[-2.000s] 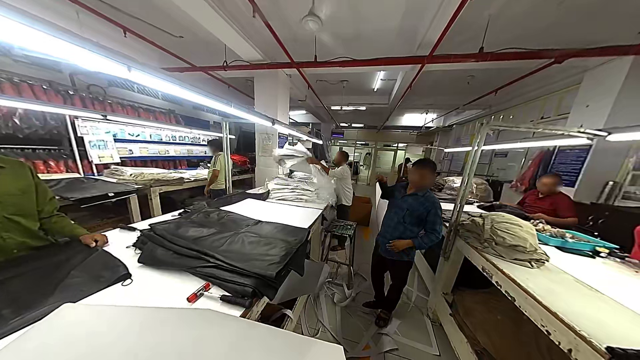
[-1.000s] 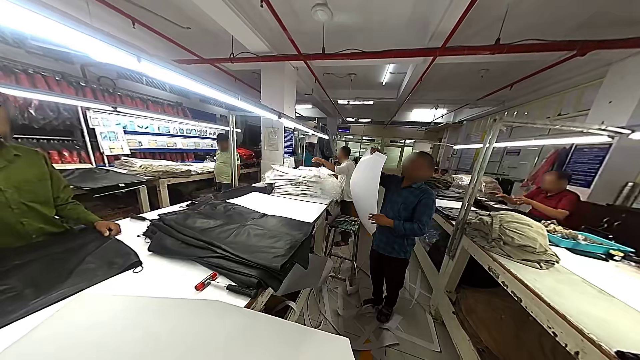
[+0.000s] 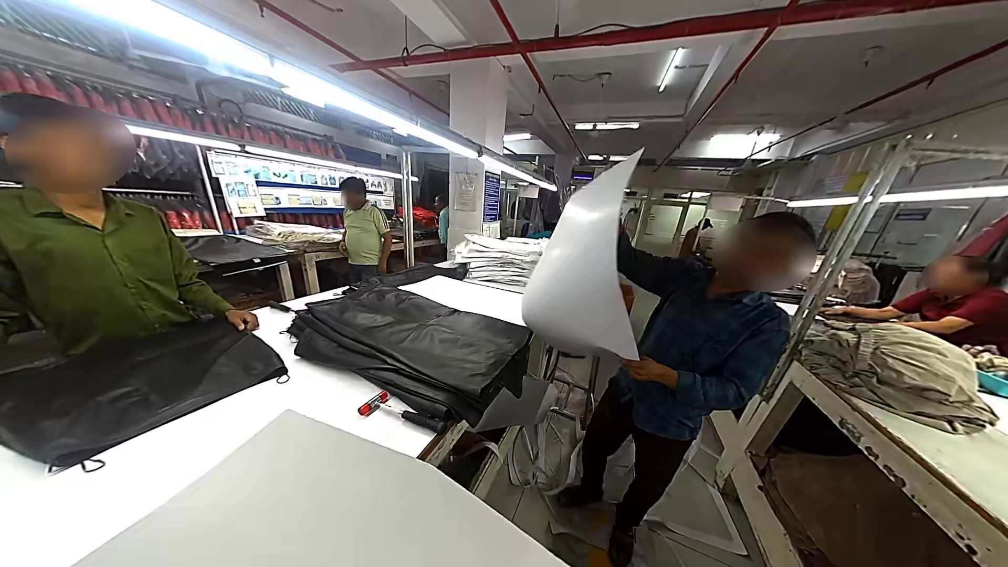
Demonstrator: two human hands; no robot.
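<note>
Neither my left hand nor my right hand shows in the head view. A large pale sheet (image 3: 299, 504) with angled edges spans the bottom of the view, over the white table top (image 3: 315, 386). Beyond it lie a red marker (image 3: 373, 403) and a black-handled tool (image 3: 424, 420), close to a stack of folded black hides or cloth pieces (image 3: 409, 339). To the left, another black piece (image 3: 142, 386) with small loops at its edge lies under the hand of a person in a green shirt.
A person in a blue shirt (image 3: 701, 346) holds up a curved white sheet (image 3: 583, 268) at the table's right. Stacked white cloth (image 3: 500, 260) stands farther back. Crumpled beige fabric (image 3: 898, 370) covers part of a right-hand table. Scraps and strips (image 3: 543, 449) litter the floor.
The person in blue, empty-handed in the oldest frame, now holds up a white sheet and appears nearer. The view has shifted, bringing the person in green further in.
</note>
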